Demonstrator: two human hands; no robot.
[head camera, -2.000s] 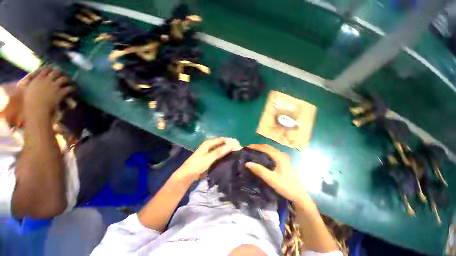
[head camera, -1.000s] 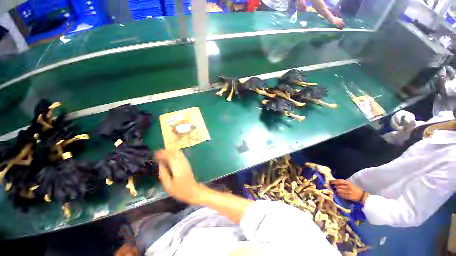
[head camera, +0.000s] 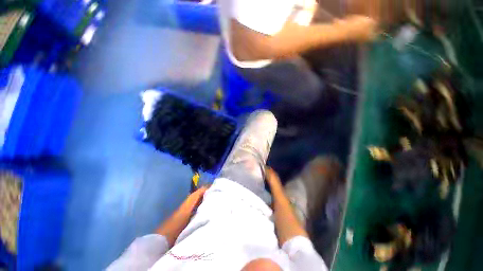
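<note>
In the blurred head view, a shallow blue crate (head camera: 175, 156) full of black ragged pieces (head camera: 185, 129) stands low on the left, beyond my knee. A white crumpled liner (head camera: 150, 103) shows at its far left corner. My left hand (head camera: 195, 202) is low beside my left thigh, below the crate, partly hidden by my clothes. My right hand (head camera: 271, 180) is down on the inner side of my left leg, its fingers mostly hidden. I cannot tell whether either hand holds anything. Both hands are off the bench.
The green bench (head camera: 365, 206) runs along the right, with blurred joined figure parts (head camera: 434, 116), black with tan ends, on it. A neighbour's arm (head camera: 318, 37) reaches to the bench at the top. Stacked blue crates (head camera: 45, 116) stand at far left.
The view has swung from the bench down to the left, onto the floor and crate. My hands are now beside my left leg. The cardboard and tan parts bin are out of view.
</note>
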